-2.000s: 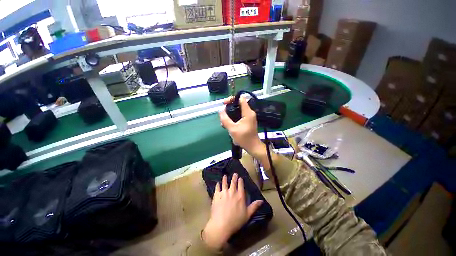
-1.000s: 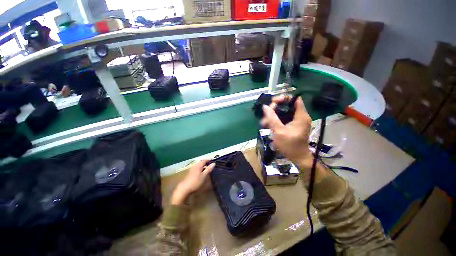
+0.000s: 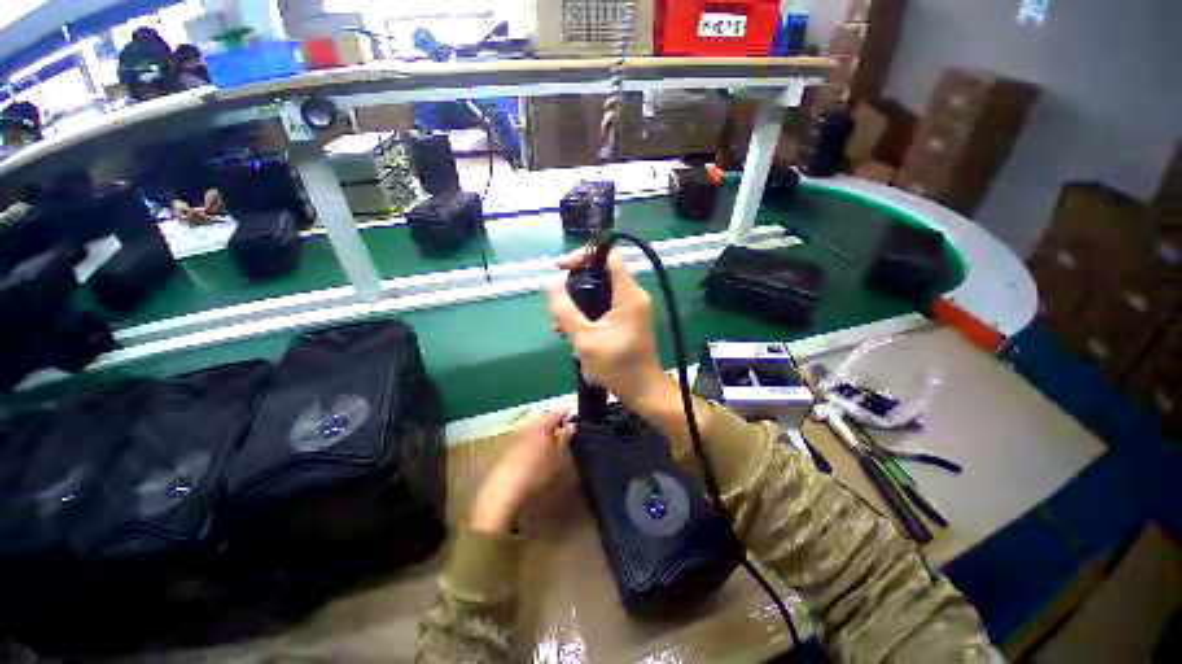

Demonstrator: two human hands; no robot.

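A black speaker cabinet [image 3: 659,519] lies on the tan bench cover with its round grey disc facing up. My right hand [image 3: 609,324] is closed around the upright black electric screwdriver [image 3: 590,292], whose lower end is at the cabinet's far left corner. Its thick black cable loops over my right wrist. My left hand [image 3: 525,470] is at that same corner, fingertips at the cabinet's edge beside the screwdriver's lower end. Whether the fingers pinch anything is hard to see. The screwdriver's tip is hidden.
The silver-white screw feeder [image 3: 756,376] stands right of the cabinet. Beyond it lie a clear bag of small parts [image 3: 875,397] and green-handled pliers [image 3: 894,474]. Stacked cabinets [image 3: 344,454] fill the left. The green conveyor [image 3: 519,337] carries more cabinets. A hanging spring [image 3: 612,104] is above the screwdriver.
My right hand has brought the screwdriver from near the feeder back left to the cabinet's far corner. My left hand stays by that corner. The view has shifted, so things appear further right.
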